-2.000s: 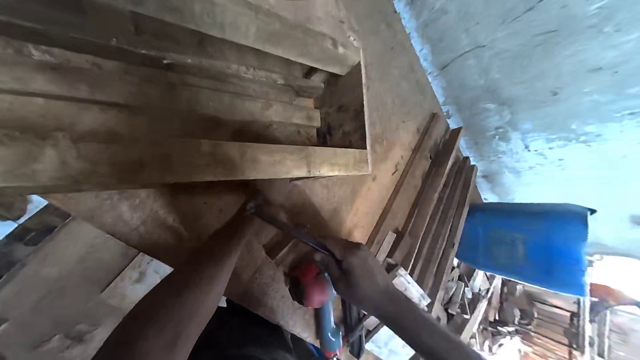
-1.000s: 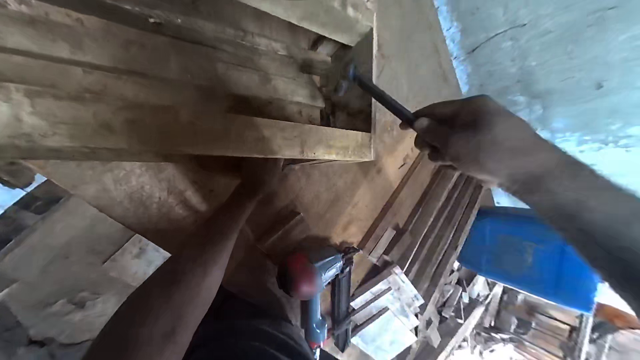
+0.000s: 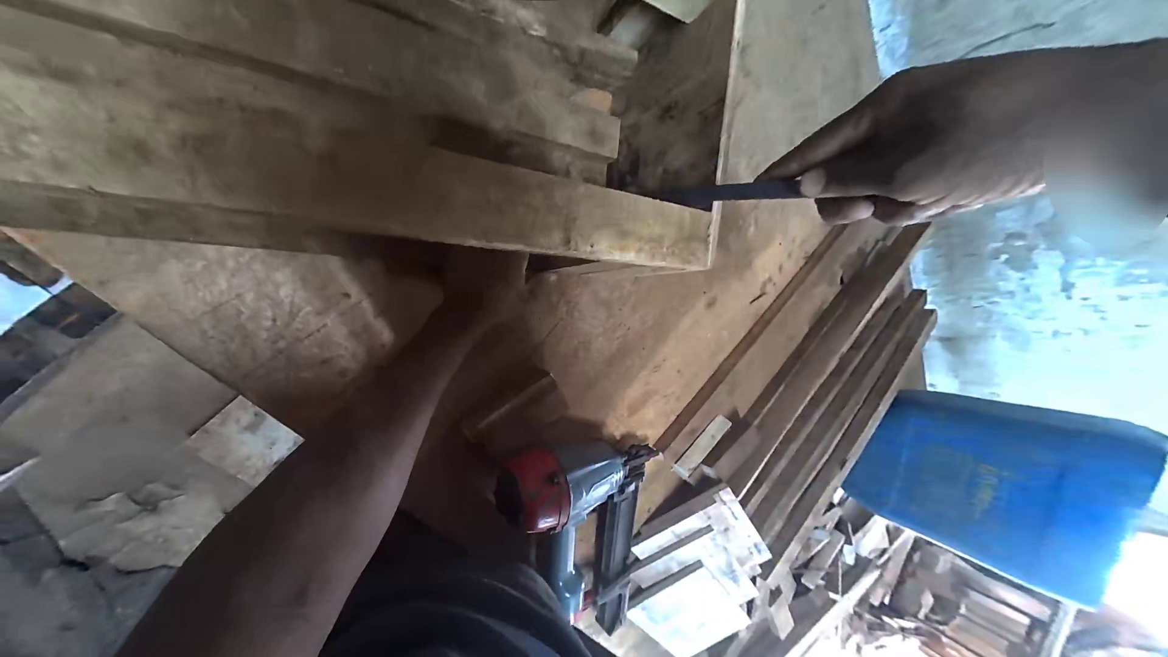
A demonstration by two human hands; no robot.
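Observation:
My right hand [image 3: 922, 137], at the upper right, grips the dark handle of a tool [image 3: 753, 190]; the tool's head is hidden behind the near rail at the frame's corner. A wooden frame [image 3: 584, 219] of boards lies across the upper left, with an end board [image 3: 680, 109] closing its right side. My left forearm reaches up to the underside of the near rail, where the hand is hidden beneath the wood. Below, a red and grey pneumatic nail gun [image 3: 584, 484] with a dark magazine lies on the worktop, close to my body.
Long wooden strips [image 3: 821, 365] lie along the plywood worktop [image 3: 630, 365] at the right. Small pale wood pieces [image 3: 703, 584] are beside the nail gun. A blue plastic container [image 3: 1004, 493] stands near the wall, with scrap wood [image 3: 967, 602] below it.
My right hand has moved from beside the nail gun up to the right end of the frame with the tool. One second ago the tool's head showed inside the frame's corner; now it is hidden.

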